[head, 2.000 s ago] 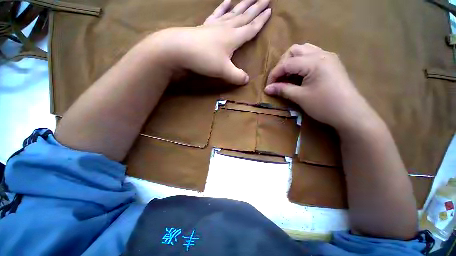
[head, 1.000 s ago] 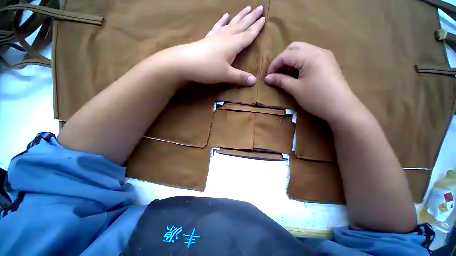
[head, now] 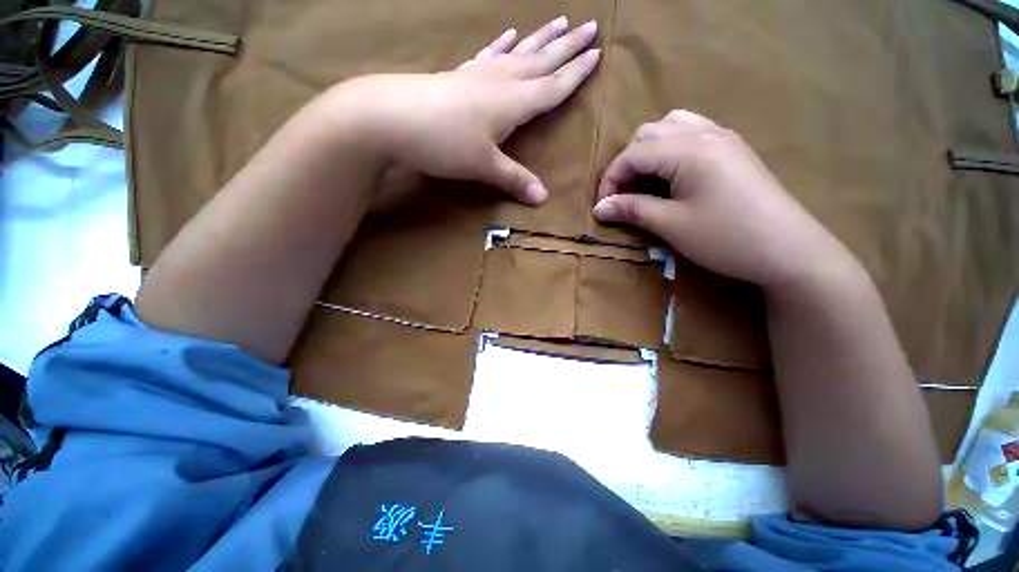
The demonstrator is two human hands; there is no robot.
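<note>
The brown bag body panel [head: 805, 101] lies flat, with a centre seam [head: 605, 101] running down it. A notch [head: 559, 391] at the near edge shows white table, with small white corner tabs [head: 662, 264] above it. My left hand [head: 492, 117] lies spread, palm down, on the panel left of the seam, holding nothing. My right hand [head: 698, 184] is right of the seam with thumb and index finger together just above the upper opening edge. Whether it pinches fabric or thread cannot be told.
Brown straps [head: 190, 34] lie at the left edge and another strap [head: 983, 163] at the right. A glue bottle [head: 992, 464] stands at the lower right, partly cut off. The white table [head: 67, 223] shows beside the panel.
Since one second ago, my right fingertips have moved slightly down along the seam towards the opening. My left thumb has moved a little left, away from the seam.
</note>
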